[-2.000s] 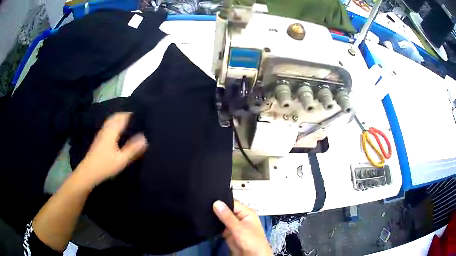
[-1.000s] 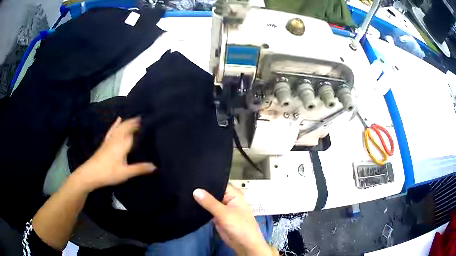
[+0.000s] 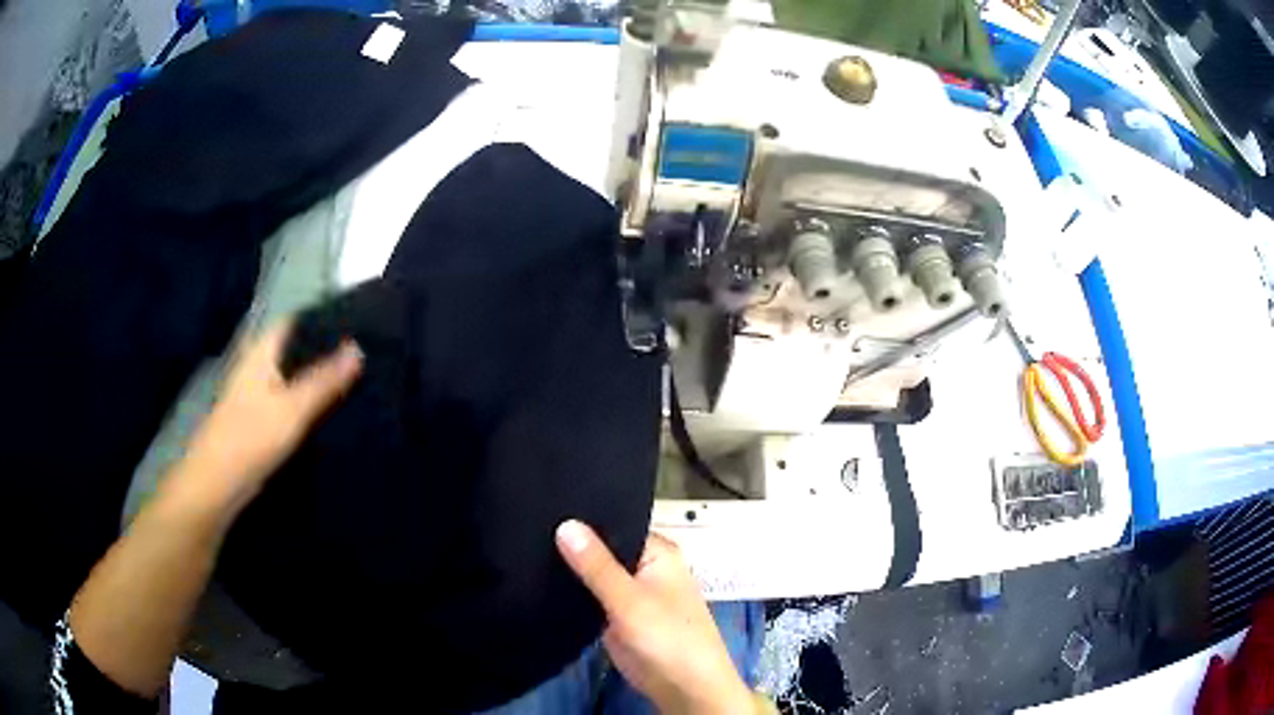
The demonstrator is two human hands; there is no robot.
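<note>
A black garment piece [image 3: 517,363] lies left of the overlock machine [image 3: 838,154], its right edge at the presser foot and needle area [image 3: 646,300]. My left hand [image 3: 273,412] is slightly blurred and pinches the garment's left part between thumb and fingers. My right hand [image 3: 650,608] holds the garment's lower right edge, thumb on top and fingers underneath. The cloth under the presser foot is hidden by the machine head. A larger black garment pile [image 3: 182,182] with a small white label [image 3: 380,43] lies at the far left.
Scissors [image 3: 1058,405] with yellow and red handles and a small clear case [image 3: 1048,492] lie right of the machine. A black strip [image 3: 901,503] runs down the table front. Olive green cloth [image 3: 894,31] lies behind the machine. Pale thread waste is below the table edge.
My left hand has moved slightly left and closed on the cloth, uncovering more pale green surface. The garment's top edge now looks smoother and rounded. My right hand has barely moved.
</note>
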